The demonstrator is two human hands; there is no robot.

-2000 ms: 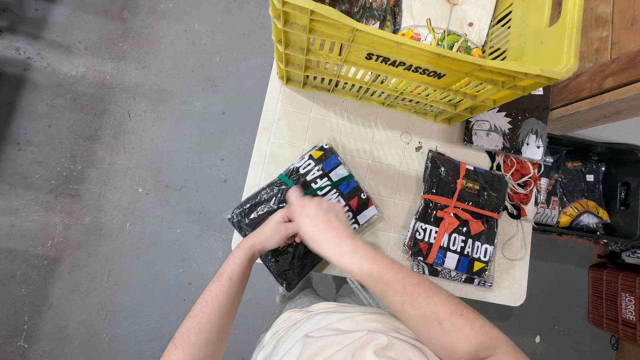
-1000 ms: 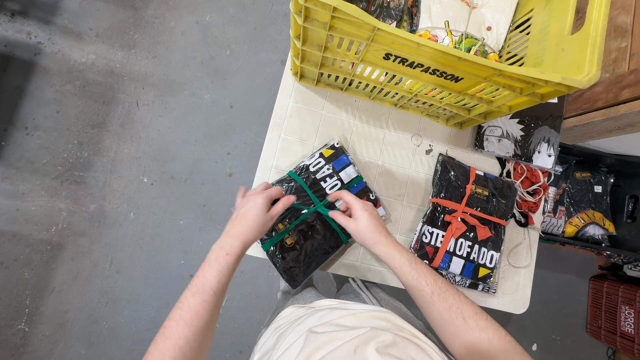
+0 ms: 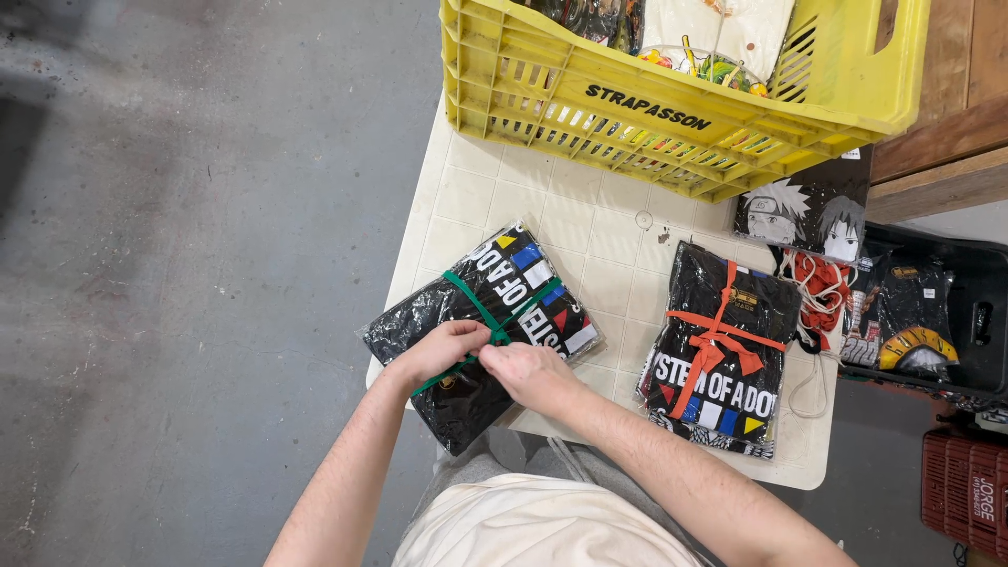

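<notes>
A bundle of folded black printed T-shirts in clear plastic [image 3: 449,315] lies slantwise at the table's near left, partly over its edge. A green fabric strip [image 3: 468,291] crosses around it. My left hand [image 3: 441,350] and my right hand [image 3: 526,372] pinch the strip at the crossing, fingertips nearly touching; the knot is partly hidden by the fingers. To the right lies a similar bundle of bagged black T-shirts [image 3: 720,315], bound crosswise with an orange fabric strip [image 3: 709,354] tied in a bow.
A yellow plastic crate [image 3: 543,87] holding bagged garments stands on the white plastic table [image 3: 465,189]. Beyond the right bundle are a black package with cartoon faces [image 3: 811,209], orange strips and cord [image 3: 819,291], a black crate [image 3: 984,323] with bagged shirts and a dark red crate [image 3: 965,488].
The green strip, mostly covered by my hands two seconds ago, shows as a cross over the bundle. My hands have come closer together at its crossing since one second ago.
</notes>
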